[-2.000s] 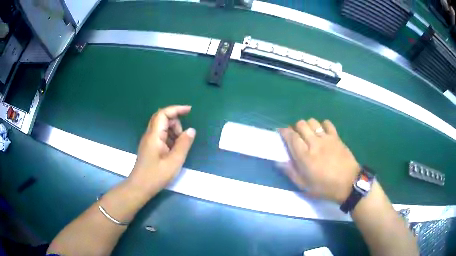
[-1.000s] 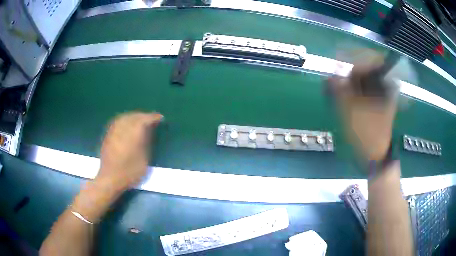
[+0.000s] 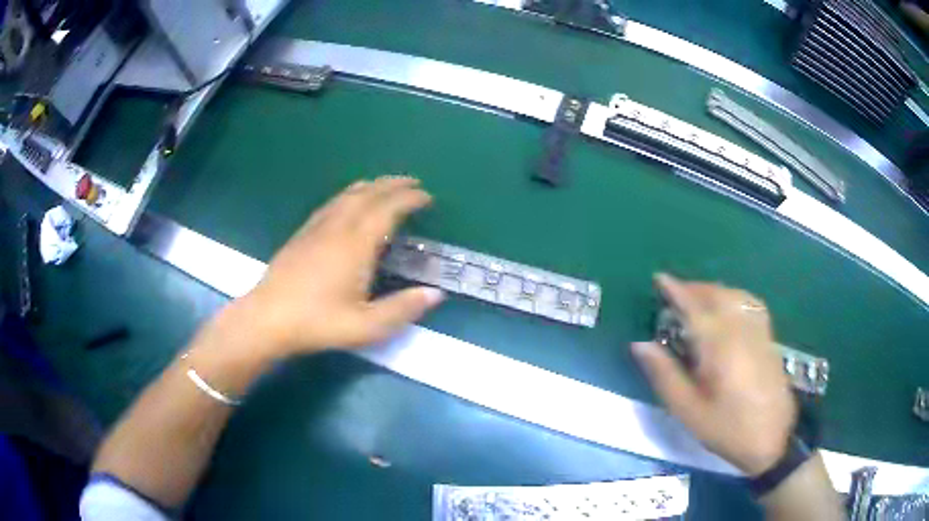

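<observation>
A studded grey carrier fixture [image 3: 520, 290] lies at a slant in the middle of the green bench. My left hand [image 3: 331, 270] is round its left end, thumb below the near edge and fingers beyond the far edge. My right hand [image 3: 723, 366] is curled over a second studded bar [image 3: 805, 368]; this bar shows between thumb and forefinger and past the hand's right side, its middle hidden. Both hands are slightly blurred. A white patterned strip sheet [image 3: 560, 501] lies at the near edge, cut off by the frame.
A white-topped strip unit [image 3: 698, 148] sits on the pale rail, beside a black locating block [image 3: 558, 142]. A plain grey bar [image 3: 776, 145] lies beyond it. Ribbed stacked fixtures [image 3: 851, 56] stand far right. The bench machine with a red knob [image 3: 88, 189] is at left.
The view has turned. My left hand has closed round a fixture's end. My right hand has come back from the far rail to a studded bar. A plain grey bar now shows beyond the strip unit.
</observation>
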